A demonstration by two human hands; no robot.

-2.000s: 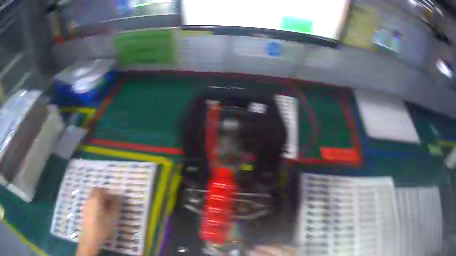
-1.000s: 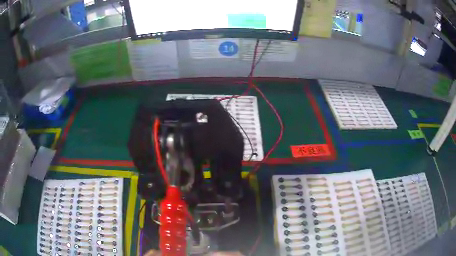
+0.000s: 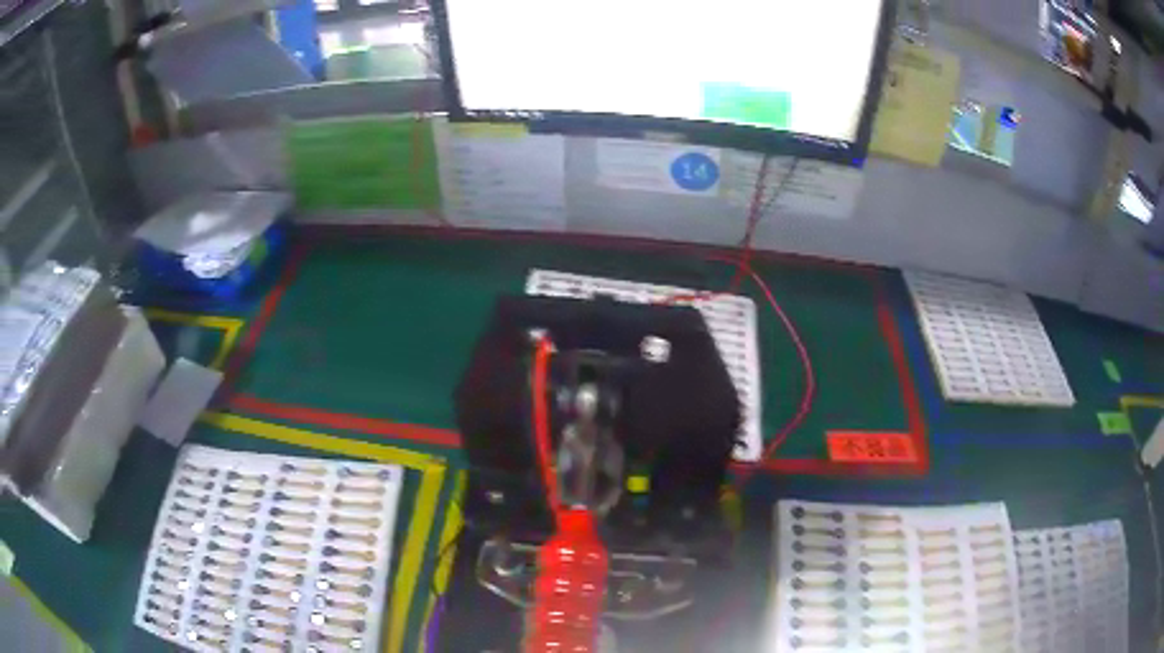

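The black test fixture (image 3: 600, 383) stands at the centre of the bench. Its red ribbed clamp handle (image 3: 571, 587) points toward me and runs to the picture's lower edge. A metal and clear fixture nest (image 3: 657, 580) shows beside the handle. Neither of my hands can be made out; the area below the nest is cut off by the edge. A white parts tray (image 3: 268, 549) with columns of small flex circuits lies on the left. Two overlapping trays lie on the right, the nearer one (image 3: 894, 574) partly over the outer one (image 3: 1079, 587).
Another tray (image 3: 751, 370) lies behind the fixture, one more (image 3: 989, 338) far right. A monitor (image 3: 670, 64) with a green block stands behind. Red wires (image 3: 804, 351) loop behind the fixture. A blue bin (image 3: 211, 262), stacked trays (image 3: 89, 408) and a grey card (image 3: 183, 399) are left.
My left hand, over the left tray two seconds ago, is out of view. The skin seen at the lower edge a second ago no longer shows. The camera view has shifted.
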